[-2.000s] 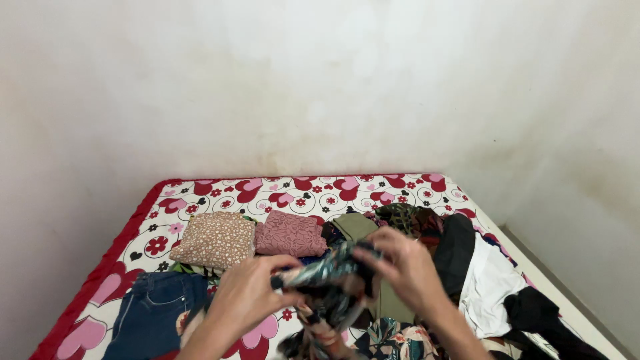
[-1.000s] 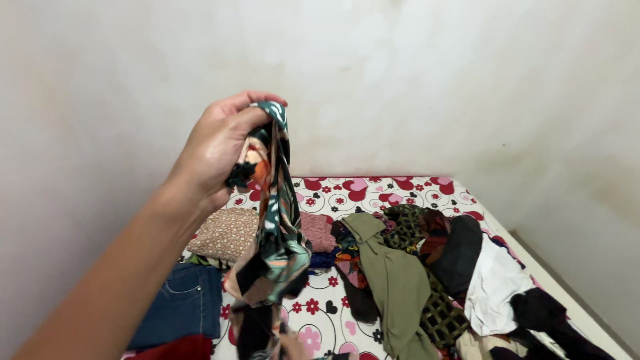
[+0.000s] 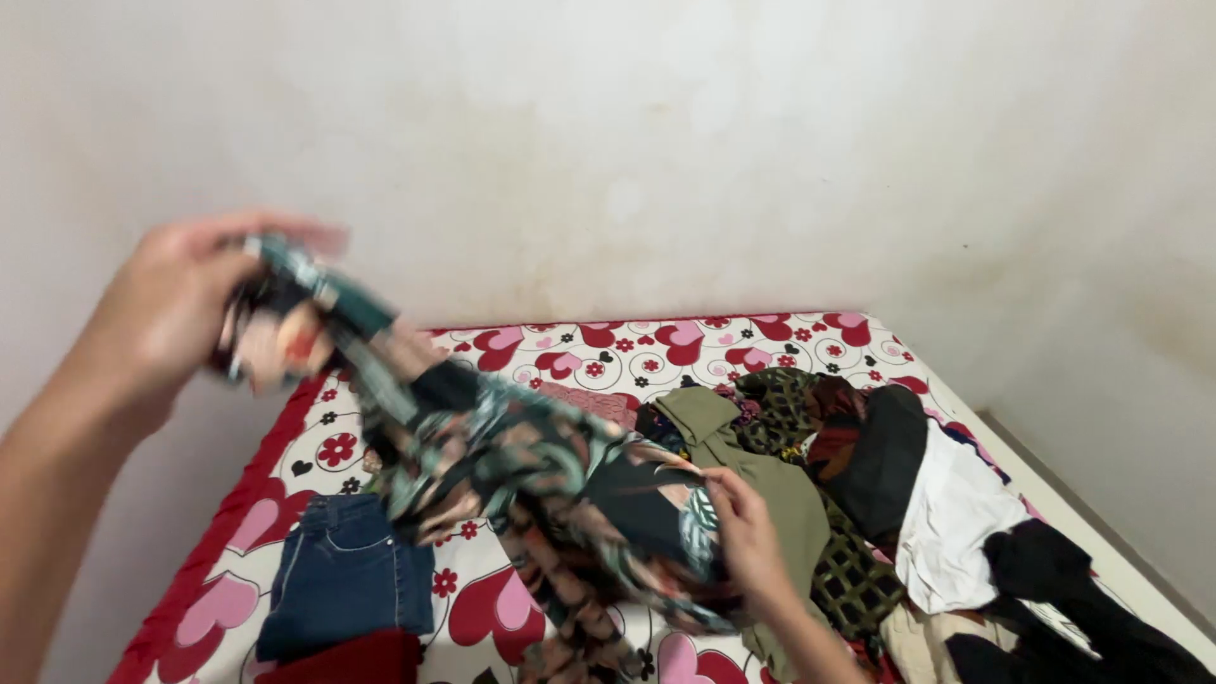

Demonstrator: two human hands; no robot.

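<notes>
A dark floral garment [image 3: 532,456] in green, black and peach is stretched slantwise between my two hands, above the bed. My left hand [image 3: 190,294], raised at the left and blurred, grips its bunched upper end. Lower and to the right, my right hand [image 3: 746,532] pinches the other side of the cloth between thumb and fingers. Folded blue jeans [image 3: 347,579] lie under it at the left, with a dark red cloth [image 3: 351,660] at their lower edge. Part of a pink knitted garment [image 3: 594,404] shows behind the floral cloth.
A heart-patterned bedsheet [image 3: 684,342] covers the bed, which stands against a pale wall [image 3: 608,171]. Heaped on the right side are an olive garment [image 3: 779,494], a white one [image 3: 955,522], a black one [image 3: 883,465] and several other dark clothes.
The floral garment was bunched between both hands, then hung from my raised left hand; now it is spread out sideways. My right hand has come up at the right, holding its other side.
</notes>
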